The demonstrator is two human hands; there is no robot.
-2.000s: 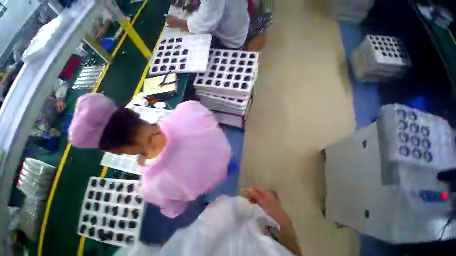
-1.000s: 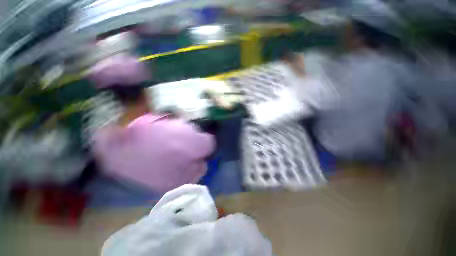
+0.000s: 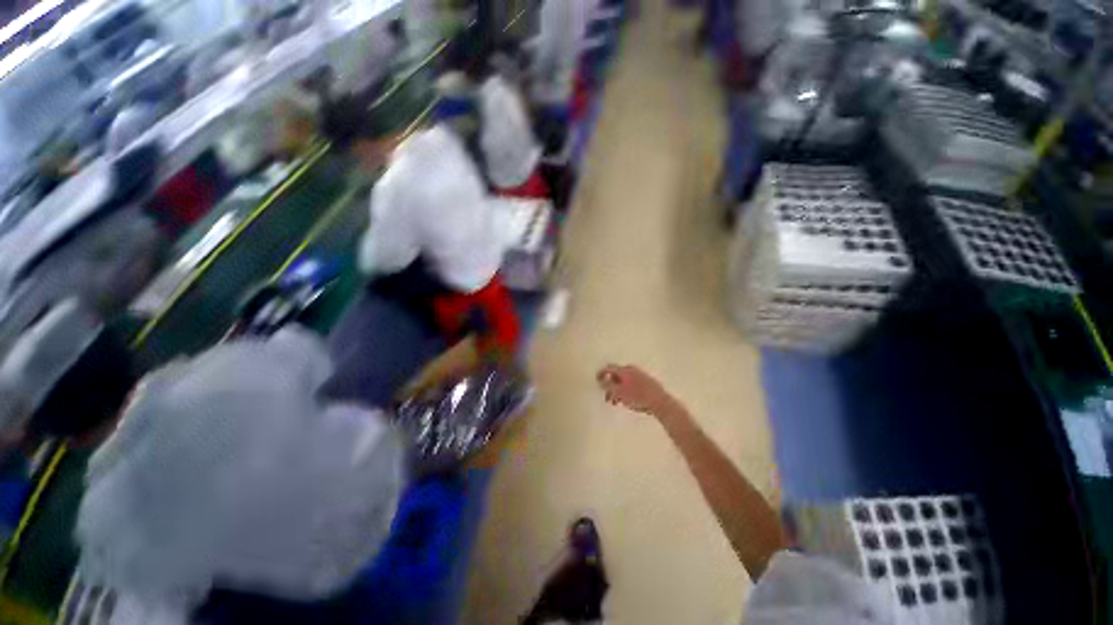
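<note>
My right hand (image 3: 631,388) is in front of me over the cream aisle floor, its bare forearm coming in from the lower right. Its fingers are loosely bent and slightly apart, with nothing seen in them. My left hand is not in view. A brown carton (image 3: 519,418) of shiny dark silver packets (image 3: 458,413) stands at the aisle's left edge, apart from my hand. The view is blurred.
A person in white (image 3: 244,470) is close at lower left; another in white (image 3: 439,214) sits farther up. A red stool (image 3: 488,311) is beside them. Stacked blister trays (image 3: 818,269) and another tray (image 3: 922,556) are at right. A dark shoe (image 3: 586,537) is below.
The view has swung to look along the aisle. The person in pink is out of view. The right hand and forearm now show clearly, and the carton of packets has come into view.
</note>
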